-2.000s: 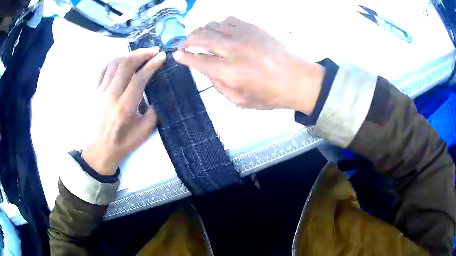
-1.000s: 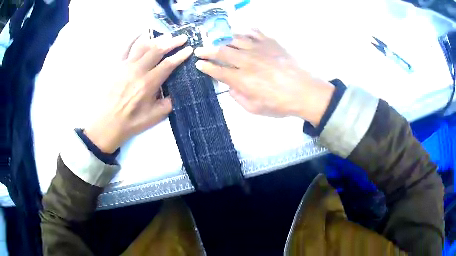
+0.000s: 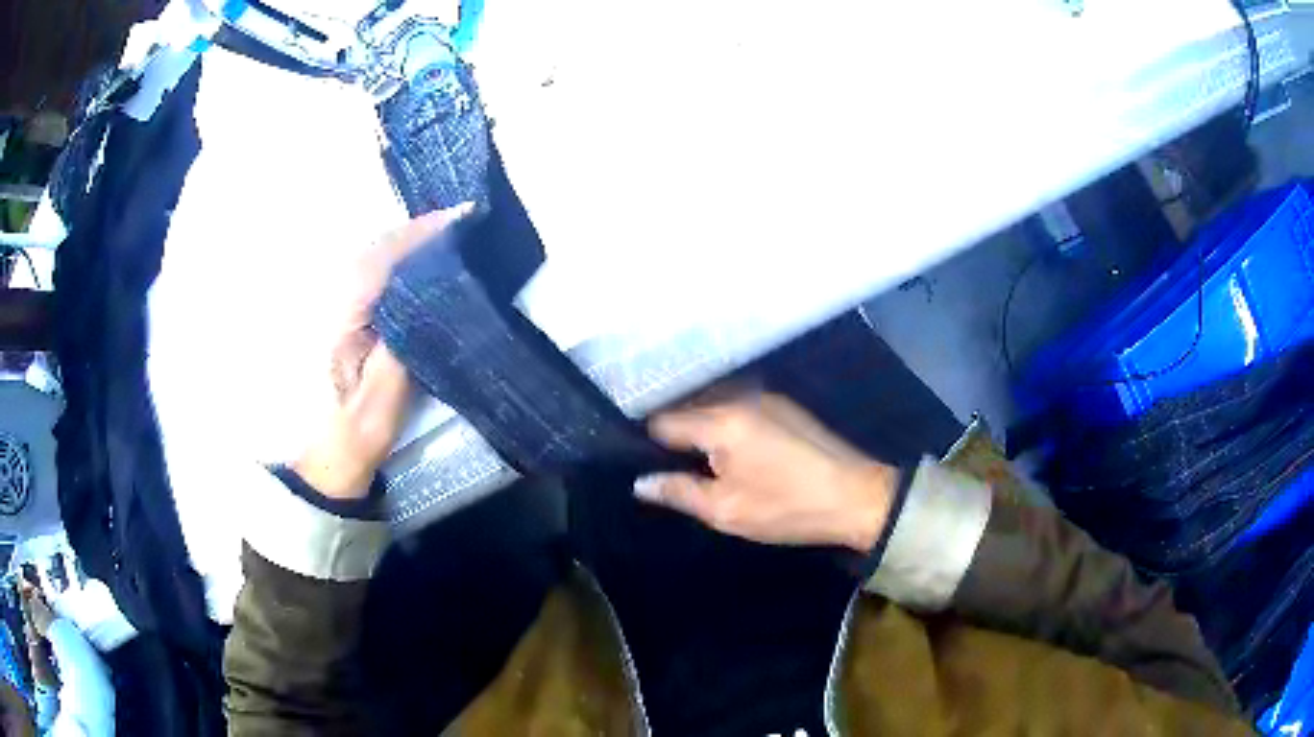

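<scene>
The checked strip [image 3: 497, 353] runs from the sewing machine's presser foot [image 3: 392, 65] down over the table's front edge. It is folded or twisted near its middle, where a plain black layer [image 3: 504, 238] shows beside it. My left hand [image 3: 378, 360] is at the strip's left side on the table, its fingers partly hidden under the cloth at the fold. My right hand [image 3: 771, 468] pinches the strip's lower part between thumb and fingers, just off the table's front edge. The blue-grey knob [image 3: 428, 51] is beside the presser foot.
The white table [image 3: 749, 159] has a printed scale along its front edge. A black cloth heap [image 3: 123, 360] hangs at the left. At the right are blue crates [image 3: 1225, 310] with a bundle of checked strips [image 3: 1225, 461]. Part of another person's sleeve [image 3: 79, 677] shows lower left.
My right hand has moved from the needle area down to the table's front edge and holds the strip there. My left hand has moved down from the presser foot. The strip is now folded. The view has shifted.
</scene>
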